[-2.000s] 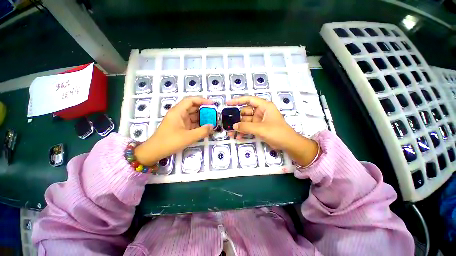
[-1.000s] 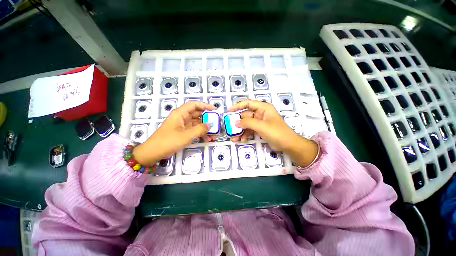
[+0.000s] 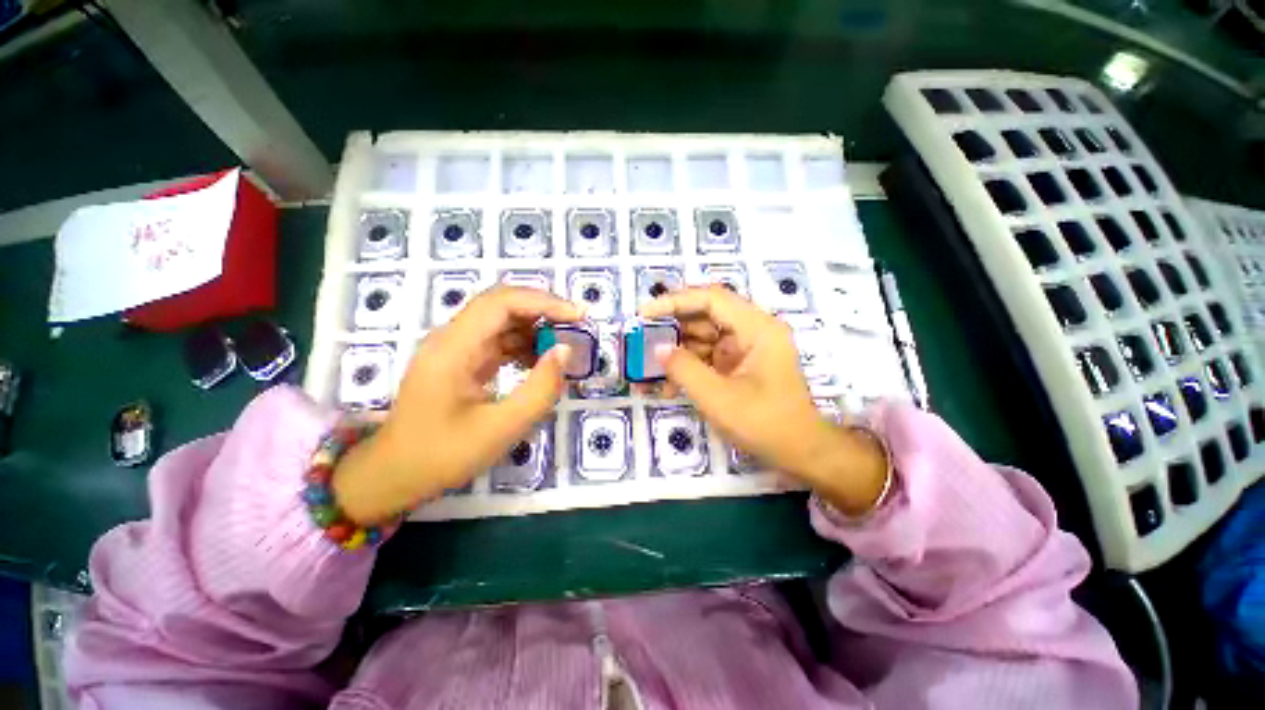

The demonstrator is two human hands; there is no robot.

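My left hand holds a watch head between thumb and fingers, its screen up and partly lit teal and greyish pink. My right hand holds a second watch head the same way, its screen showing similar colours. The two watches are side by side with a small gap, above the middle of a white compartment tray. Many cells hold watches lying face down, pale backs with dark central dots. My hands and sleeves hide some of the lower cells.
A second white tray of dark face-up screens stands raised at right. A slim white stick lies beside the work tray. At left are a red box with a paper slip, two dark watches and a silver-edged one. Blue fabric shows at far right.
Both screens have changed, from one teal and one dark, through white-blue, to teal and greyish pink. My left hand has shifted slightly left. The view has shifted slightly.
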